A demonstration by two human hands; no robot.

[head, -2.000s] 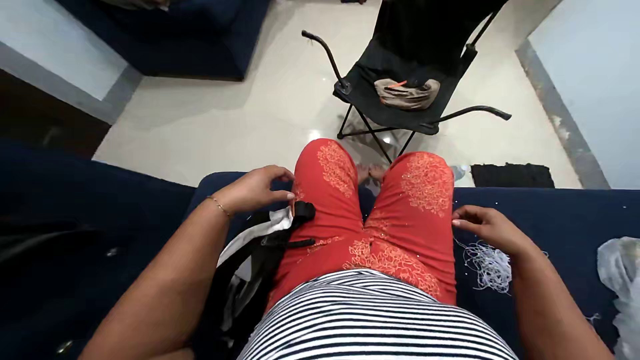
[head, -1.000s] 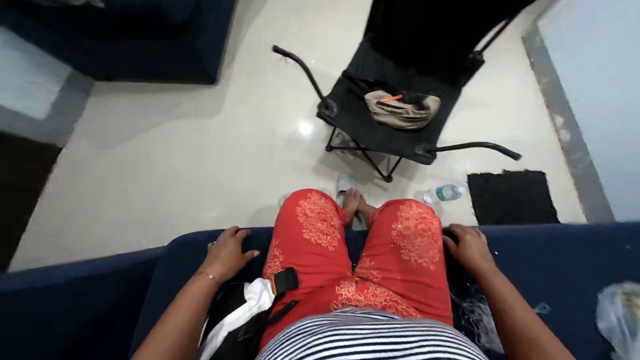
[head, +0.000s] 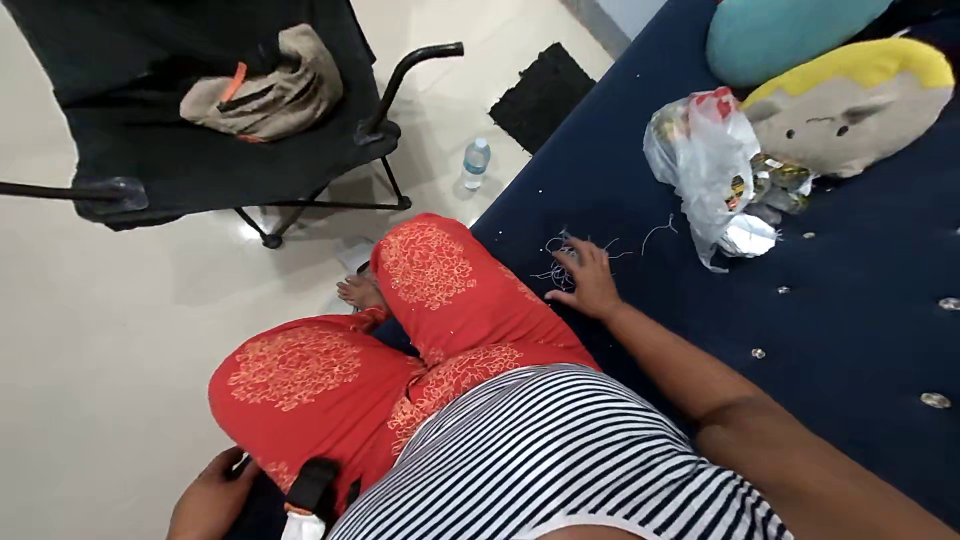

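My right hand (head: 587,279) rests on the navy sofa seat (head: 637,195), fingers spread over a small tangle of pale thread (head: 559,262). Whether any strand is between its fingers cannot be told. A loose strand (head: 658,231) lies just beyond it. At the lower left, my left hand (head: 217,491) is beside my thigh at the sofa's edge, partly hidden by the red patterned trousers (head: 300,375); its fingertips do not show. Close to it, a black strap piece (head: 313,484) with a white part lies against my lap.
A translucent plastic bag (head: 694,157) with wrappers and a crumpled foil piece (head: 748,235) lie near a grey and yellow plush cushion (head: 855,112). On the floor stand a black folding chair (head: 225,172) holding a beige bag (head: 270,97), a water bottle (head: 476,161) and a black mat (head: 544,97).
The view has swung to the right, bringing the cushions into sight. My right hand has moved from beside my knee onto the thread tangle.
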